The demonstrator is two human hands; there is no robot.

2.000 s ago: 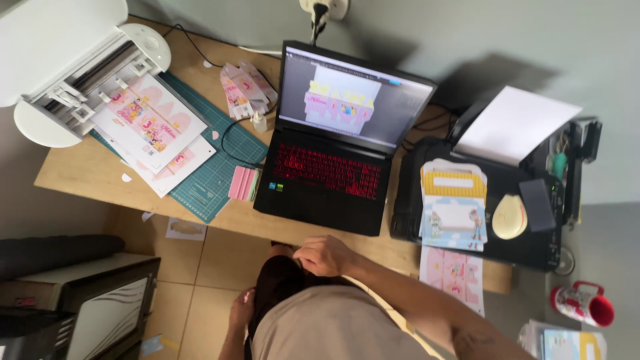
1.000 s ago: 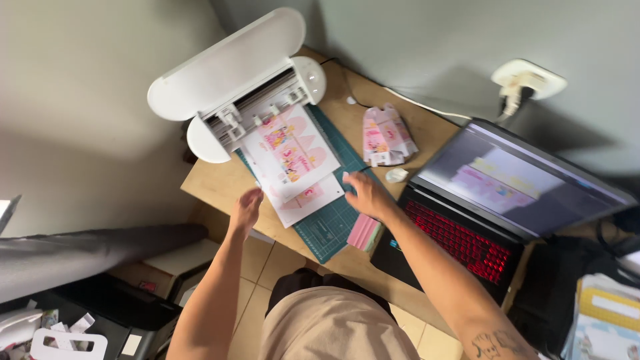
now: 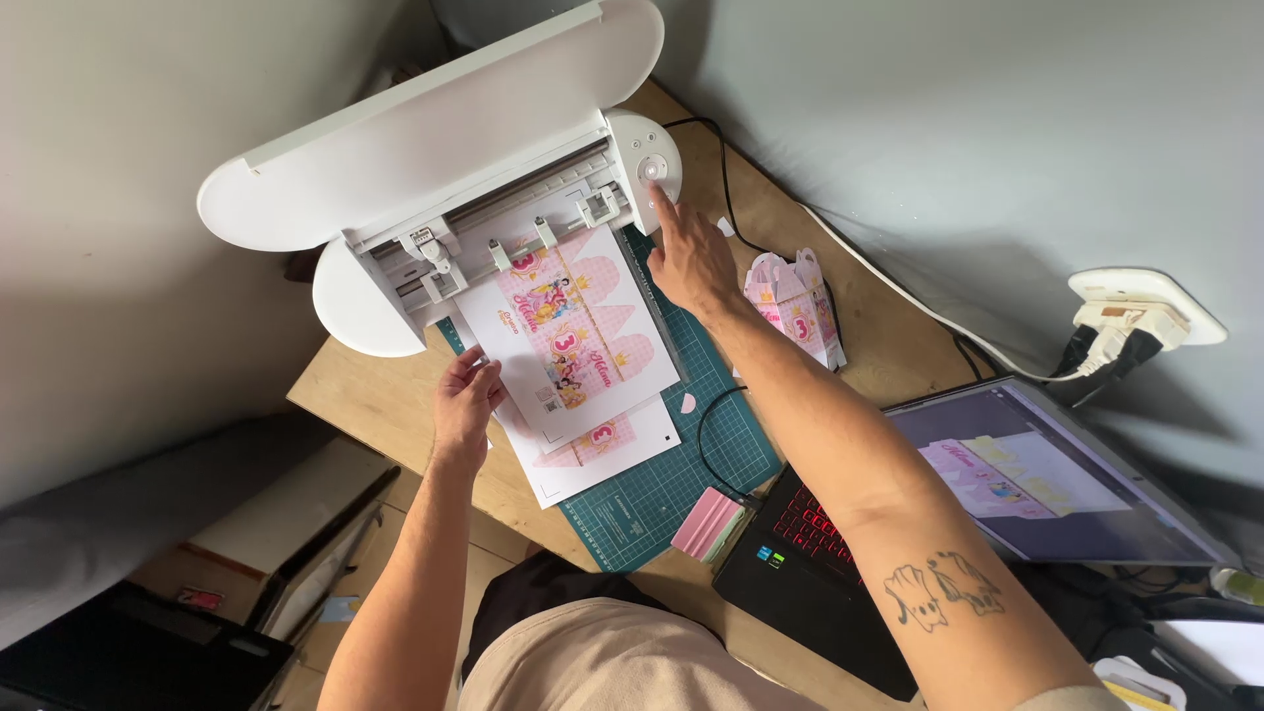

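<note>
A white cutting plotter [image 3: 425, 128] stands with its lid up at the back of the desk. A printed sheet with pink party-box artwork [image 3: 632, 336] lies with its upper end under the plotter's rollers. My left hand [image 3: 468, 400] has its thumb and fingers at that sheet's left edge. With its index finger, my right hand [image 3: 691, 252] touches the round button area of the control panel [image 3: 652, 168]; it holds nothing. Under the first sheet, a second printed sheet [image 3: 563, 479] rests partly on the green cutting mat [image 3: 632, 509].
Folded pink paper boxes [image 3: 798, 301] stand right of the mat. A pink scraper-like block [image 3: 707, 523] lies beside the black laptop [image 3: 810, 592]. Cables run along the desk [image 3: 375, 395] to a wall outlet [image 3: 1136, 311]. A paper scrap [image 3: 688, 403] is on the mat.
My right hand has moved up from near the mat to the plotter's panel. My left hand has come to the sheet's left edge. The view has swung left toward the plotter.
</note>
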